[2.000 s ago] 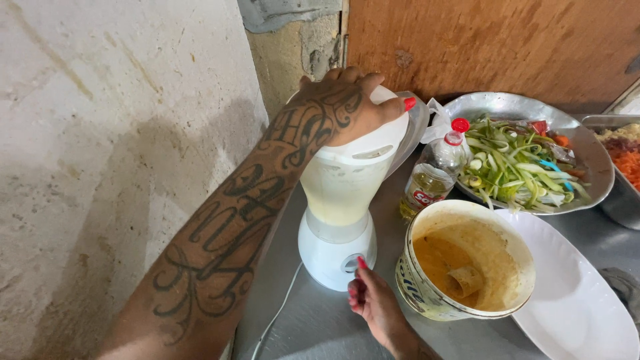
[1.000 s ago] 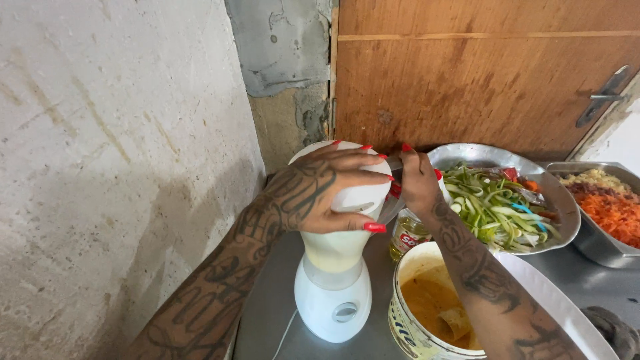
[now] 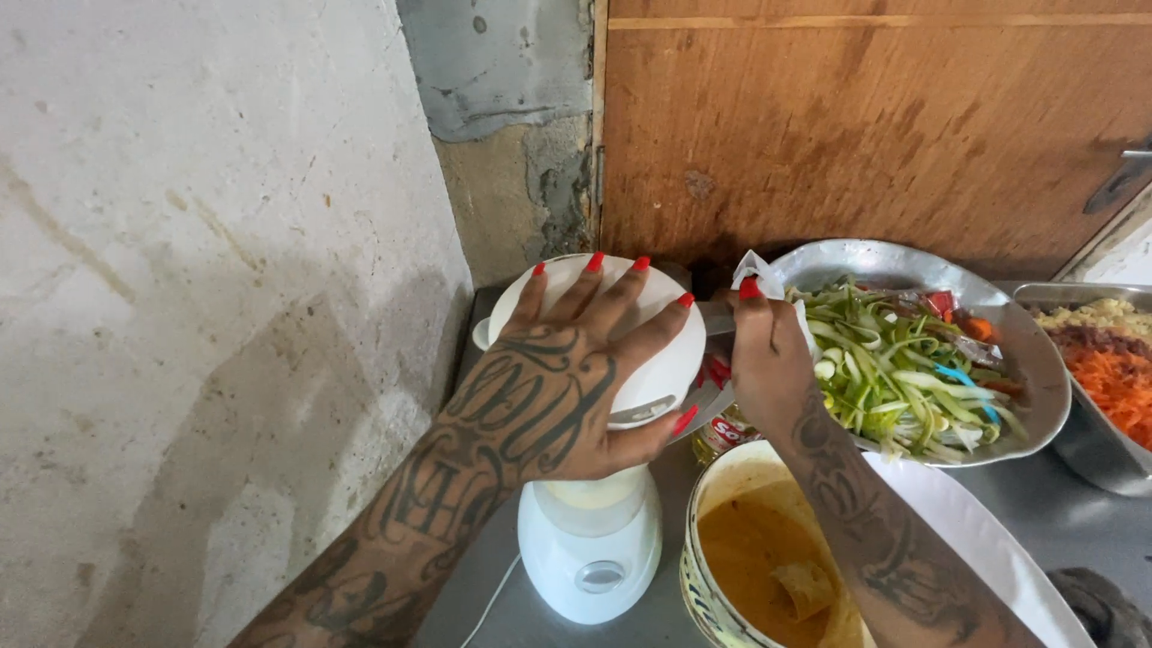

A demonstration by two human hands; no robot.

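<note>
My left hand [image 3: 576, 387] lies spread flat on the white lid [image 3: 661, 369] of a blender, its fingers apart across the top. Below it stands the white blender base [image 3: 589, 549] with a round knob, and pale contents show low in the jug. My right hand [image 3: 769, 351] is curled at the right of the lid, around what appears to be the jug's handle; the grip is partly hidden. A white plastic bag [image 3: 758, 270] touches its fingers. A plastic bottle [image 3: 722, 434] of yellow oil is partly covered by the right wrist.
A tub [image 3: 711, 594] of orange-brown mixture stands beside the base, under my right forearm. A white oval platter [image 3: 981, 540] lies behind it. Farther right are a metal bowl [image 3: 1044, 405] of green peelings and a steel tray [image 3: 1089, 450] of grated carrot. The wall [image 3: 225, 270] rises at left.
My right hand was at the base's knob two seconds ago and has moved up beside the lid. My left hand has stayed on the lid, its fingers now spread wider. The view has shifted.
</note>
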